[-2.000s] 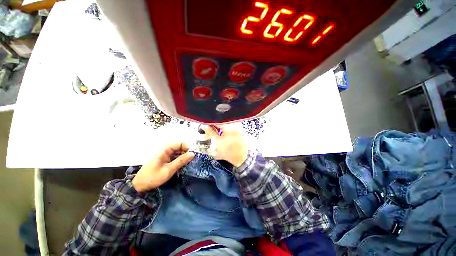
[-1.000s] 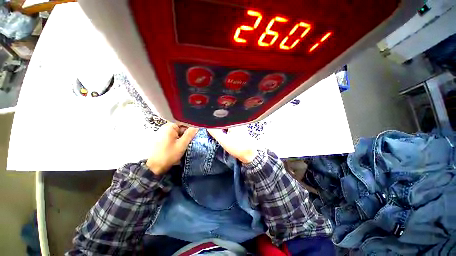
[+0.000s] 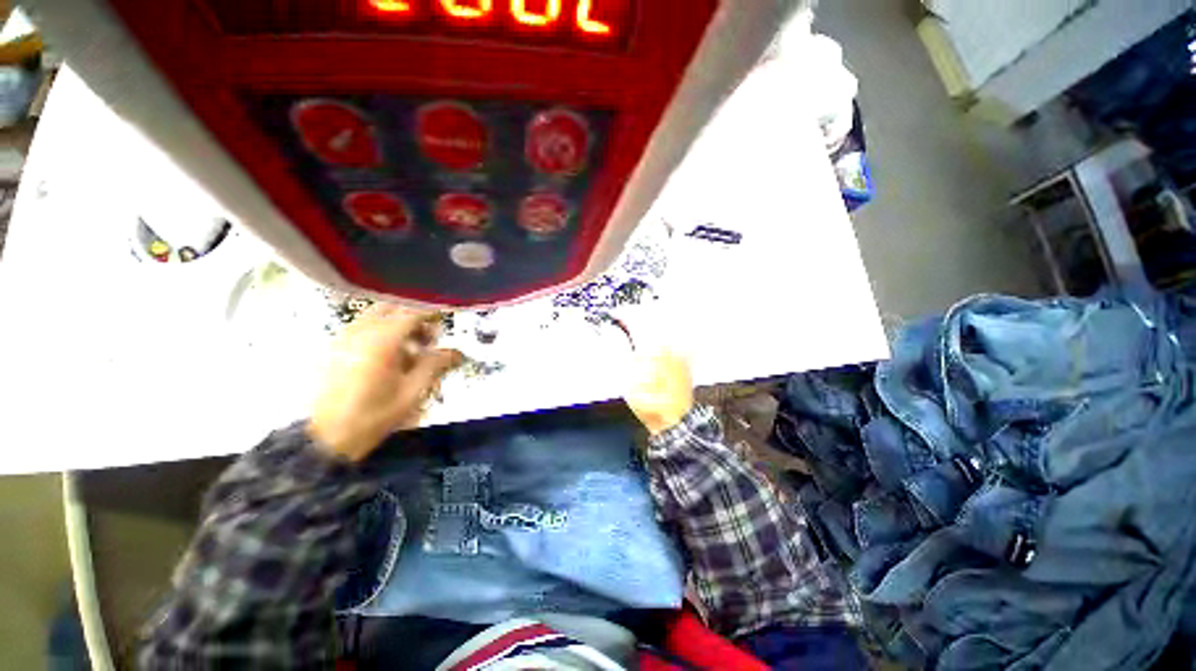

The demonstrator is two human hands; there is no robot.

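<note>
The denim garment [image 3: 564,524] lies across the lap below the table edge, with pale stitching and a belt-loop-like strip showing. My left hand [image 3: 371,383] is blurred at the table front, left of the machine's lower tip, beside small dark and brassy pieces [image 3: 346,309]. My right hand [image 3: 660,385] is washed out at the table's front edge, below the pile of small silvery-blue pieces [image 3: 617,288]. Neither hand touches the garment. Whether either holds a small piece cannot be told. The button-attaching machine [image 3: 433,177] fills the upper left; its glowing red display is cut off.
The white table [image 3: 118,380] spans the view. Dark curved handles [image 3: 184,249] lie at left, and a short black stick [image 3: 715,235] at right. A blue item [image 3: 854,180] sits at the right edge. A large denim heap [image 3: 1049,459] stands right of the table.
Both hands have let go of the garment and moved apart; the garment has dropped from under the machine onto the lap. The view has shifted, and the display's last digit has changed.
</note>
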